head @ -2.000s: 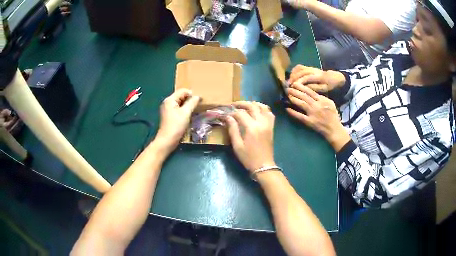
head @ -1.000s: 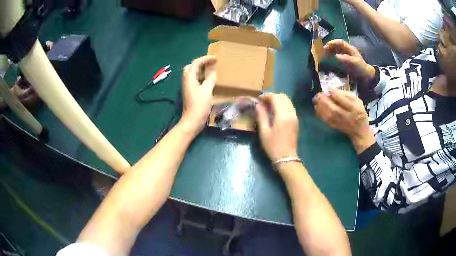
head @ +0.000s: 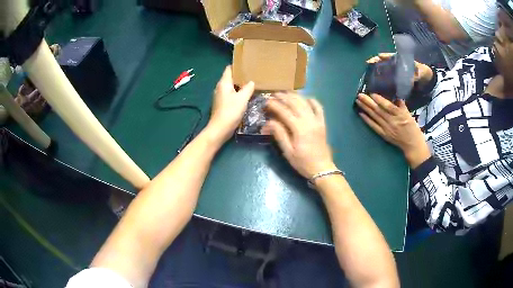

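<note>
A small open carton (head: 253,137), black outside and brown inside, lies on the green table in front of me. Its brown lid (head: 268,63) stands up behind the contents. Shiny clear bags (head: 256,115) fill the box. My left hand (head: 228,107) holds the box's left side, thumb at the lid's lower left. My right hand (head: 298,130) is blurred over the right part of the box and hides the contents there; its fingers are spread, and I cannot tell if they grip a bag.
A loose cable with red and white plugs (head: 183,82) lies to the left. Black cartons (head: 86,61) and a cream tube (head: 84,115) are further left. More open boxes (head: 354,23) stand at the back. A person (head: 461,129) on the right handles a black box.
My right hand has come inward over the box with its fingers spreading. My left hand has moved from beside the lid down to the box's left side. The neighbour's box now shows its black outside.
</note>
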